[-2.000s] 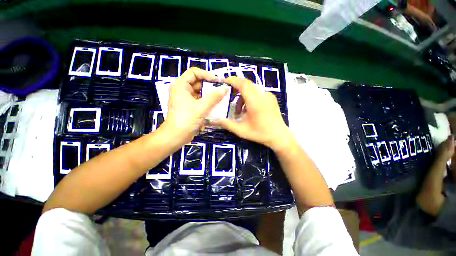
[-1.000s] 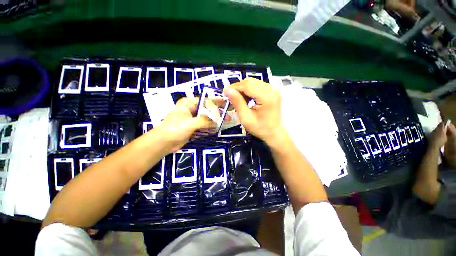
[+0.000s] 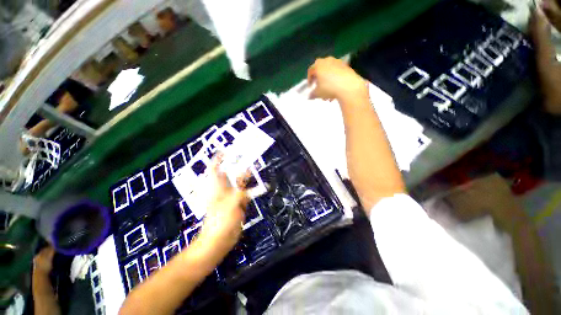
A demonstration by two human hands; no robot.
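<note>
The black blister tray (image 3: 289,184) lies tilted in view, with black phone housings bearing white frame outlines in its pockets. A white die-cut adhesive sheet (image 3: 249,147) with dark cut-outs lies across its upper middle. My left hand (image 3: 229,200) is blurred, over the tray at the sheet's lower edge, fingers spread; whether it grips anything is unclear. My right hand (image 3: 335,79) is at the top of the white used liner pile (image 3: 320,126), fingers bent down; anything between its fingertips is hidden. I cannot make out the earlier held housing.
Another black tray (image 3: 443,67) lies at upper right, beside a person's arm. A purple-rimmed round nozzle (image 3: 81,227) is at left, near another person's arm. A translucent hanging sheet (image 3: 237,31) is at the top, before the green conveyor (image 3: 270,52).
The view has turned and tilted. My hands have moved apart: the right to the liner pile, the left down over the tray. The housing is no longer held up between them.
</note>
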